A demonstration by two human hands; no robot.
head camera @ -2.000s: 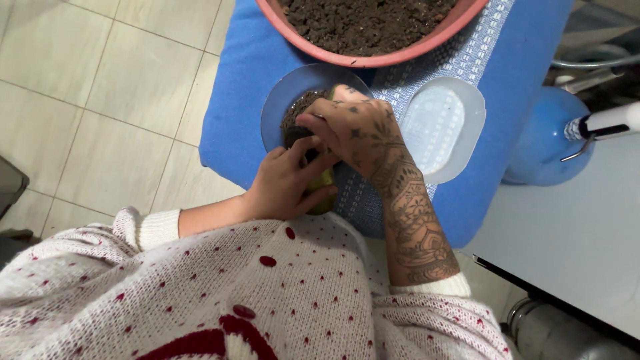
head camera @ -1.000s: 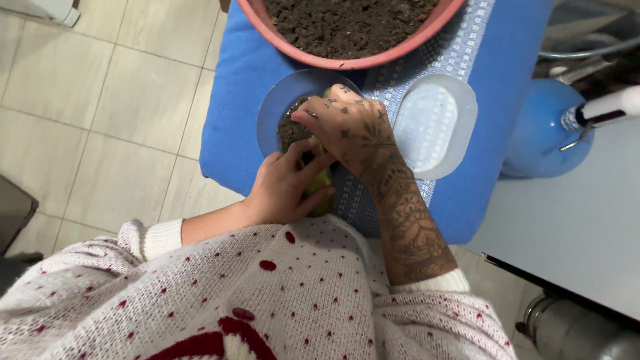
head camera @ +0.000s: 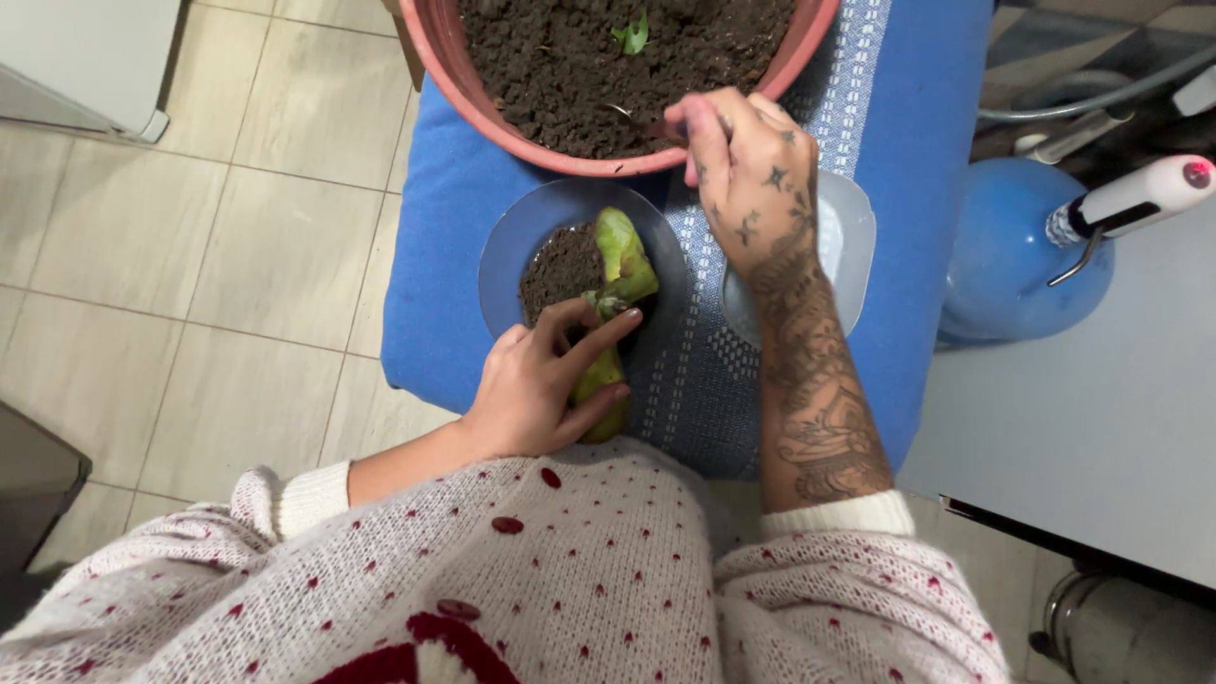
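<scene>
My left hand (head camera: 551,380) holds a green, bent plant piece (head camera: 622,252), perhaps a fruit or thick stem, over a round bluish bowl (head camera: 508,223). Dark soil (head camera: 562,271) lies in that bowl, left of the green piece. My right hand (head camera: 755,180) is at the near rim of a terracotta-coloured pot (head camera: 608,166), its fingers closed on a small metal utensil (head camera: 619,112), perhaps a spoon, whose tip touches the soil (head camera: 551,71) in the pot. A small green leaf (head camera: 632,34) stands in that soil.
A translucent plastic tray (head camera: 855,228) lies partly under my right forearm. Blue cloth (head camera: 437,285) with a white patterned strip covers the table. To the right stands a large blue water jug (head camera: 1016,256) with a white pump (head camera: 1145,199).
My right hand has moved from the bowl up to the pot's rim, uncovering the upper part of the green piece. My left hand remains at the bowl. The view now shows more of the pot.
</scene>
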